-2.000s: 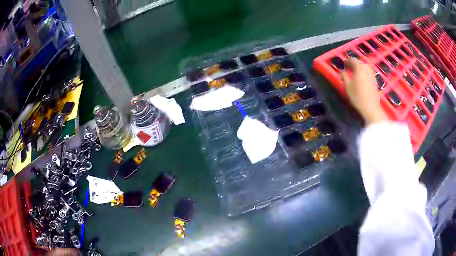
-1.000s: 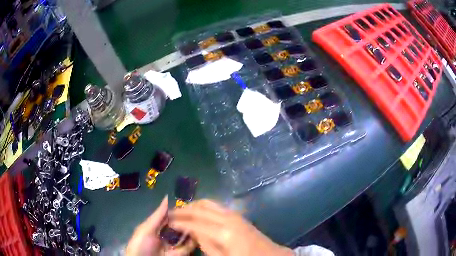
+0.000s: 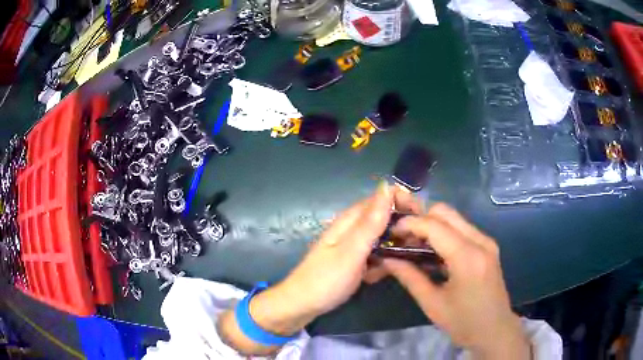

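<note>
My left hand, with a blue wrist strap, and my right hand meet at the lower centre. Between their fingers is a small dark watch part with a shiny edge and a bit of orange beside it. The fingers hide most of it, so I cannot tell if it is one piece or two. A black display screen lies flat just above my fingertips. More screens with orange tails lie beyond it, such as one beside a white wipe.
Tangled charging cables and a blue stick lie left, beside a red tray. Bottles stand at the top. A clear blister tray with screens and wipes is at right. Another red tray is cut off at the right edge.
My view has swung left and down. My right hand left the right red tray and met my left hand over the mat. Both hands still hold the small dark part, now with its edge towards me.
</note>
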